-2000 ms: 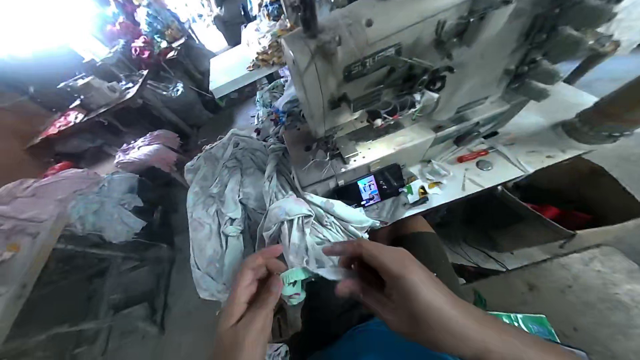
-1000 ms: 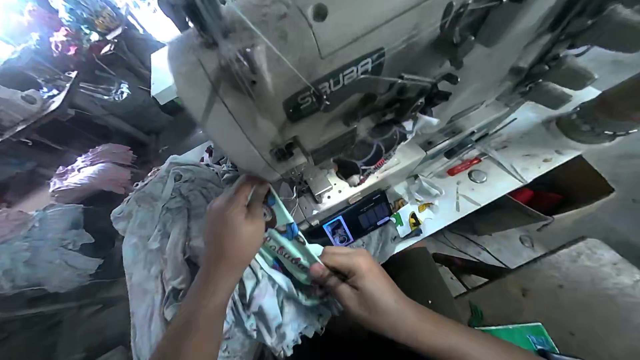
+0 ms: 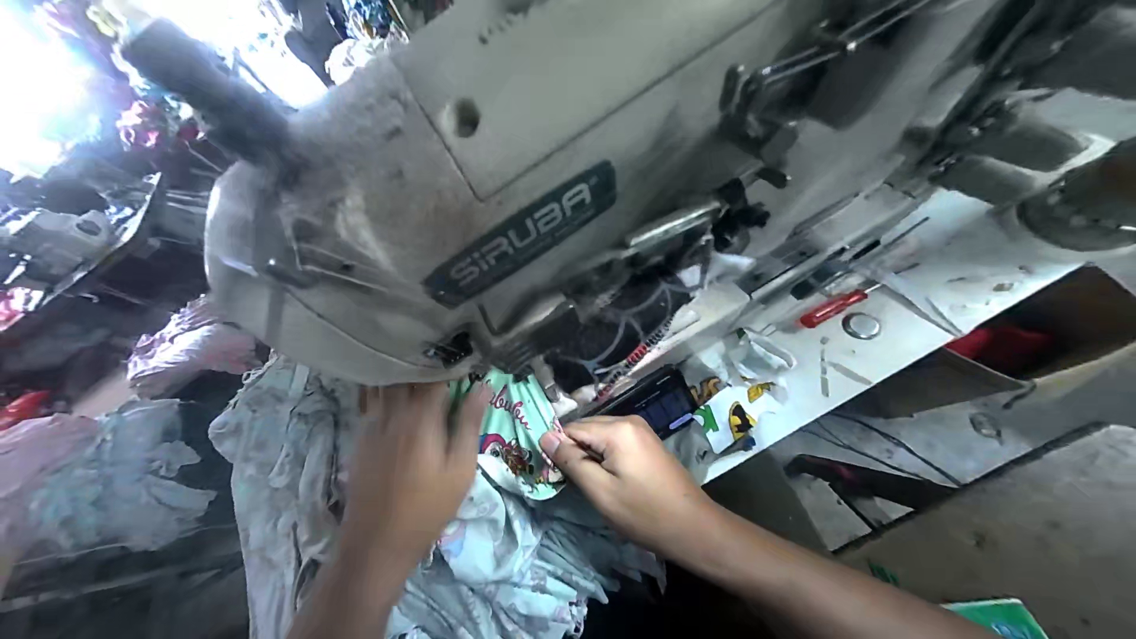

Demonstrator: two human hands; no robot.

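A Siruba industrial sewing machine (image 3: 524, 231) fills the upper middle. Under its needle area lies a mint-green printed fabric piece (image 3: 515, 417), bearing a cartoon figure and lettering. My right hand (image 3: 621, 461) pinches the right edge of this piece between thumb and fingers. Blurred by motion, my left hand (image 3: 417, 444) is at the piece's left side, close below the machine head; its fingertips are partly hidden, so its hold cannot be made out. Pale printed fabric (image 3: 497, 541) hangs below both hands, beside a heap of grey fabric (image 3: 275, 470).
On the white machine table (image 3: 905, 328) lie a red-handled screwdriver (image 3: 832, 308), a round metal disc (image 3: 861, 326), a phone (image 3: 666, 404) and printed scraps (image 3: 732, 417). An open box (image 3: 1047, 328) is at the right. Pink fabric bundles (image 3: 186, 346) lie at the left.
The mint-green piece, held lower down and away from the machine two seconds ago, is now at the needle area with both hands beside it. The view has moved much closer to the machine.
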